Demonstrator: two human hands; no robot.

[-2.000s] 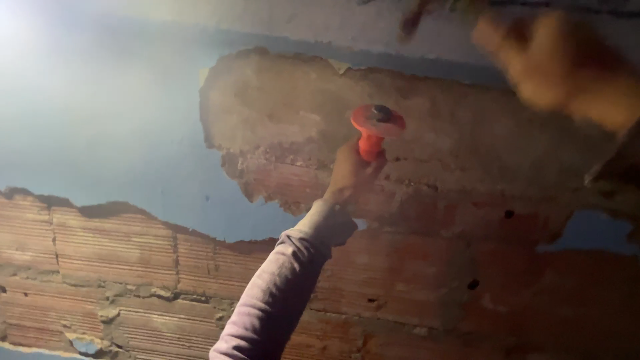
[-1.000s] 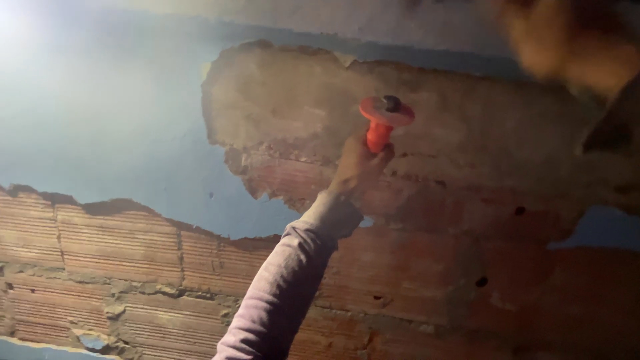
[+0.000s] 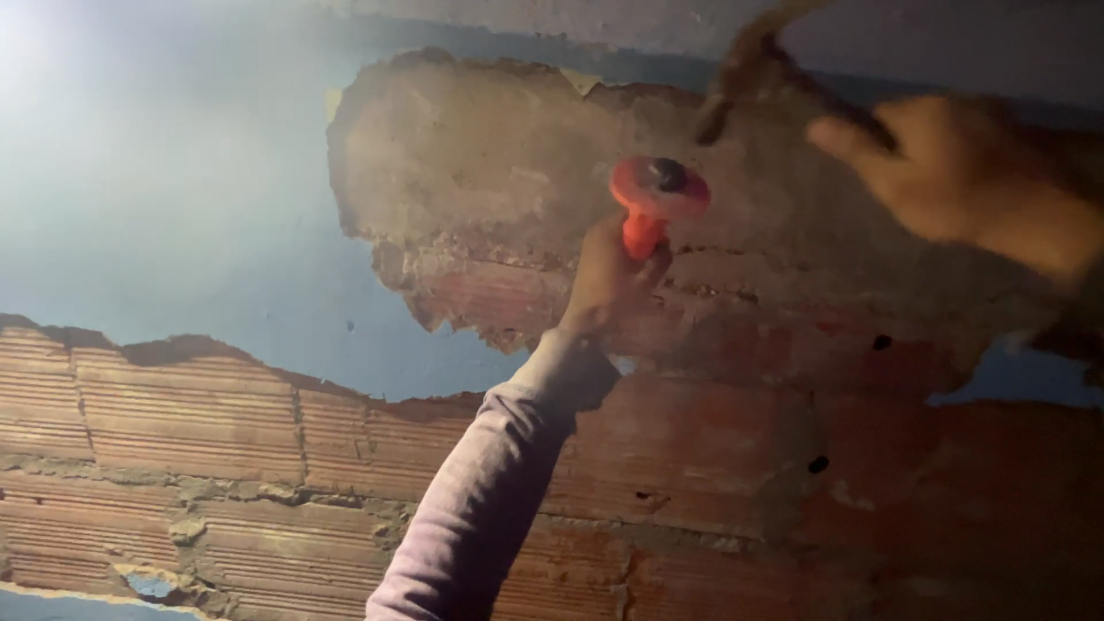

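Observation:
My left hand (image 3: 608, 272), in a light sleeve, grips the orange-red plastic guard handle of a chisel (image 3: 645, 228) close to the wall. The chisel's dark struck end points up from the round guard; its blade is hidden. At the upper right my right hand (image 3: 966, 177), blurred, is closed around the handle of a hammer (image 3: 763, 73), whose head is above and right of the chisel, apart from it. Behind both hands lies a patch of bare plaster and brick (image 3: 466, 155), with ragged edges.
Blue painted plaster (image 3: 216, 224) covers the wall at the left, with another blue piece (image 3: 1018, 375) at the right. Ridged hollow clay bricks (image 3: 190, 410) with rough mortar joints show below. A pale band (image 3: 604, 17) runs along the top.
The hammer head shows clearly now, while one second ago it was out of view. My left hand keeps hold of the chisel in nearly the same place.

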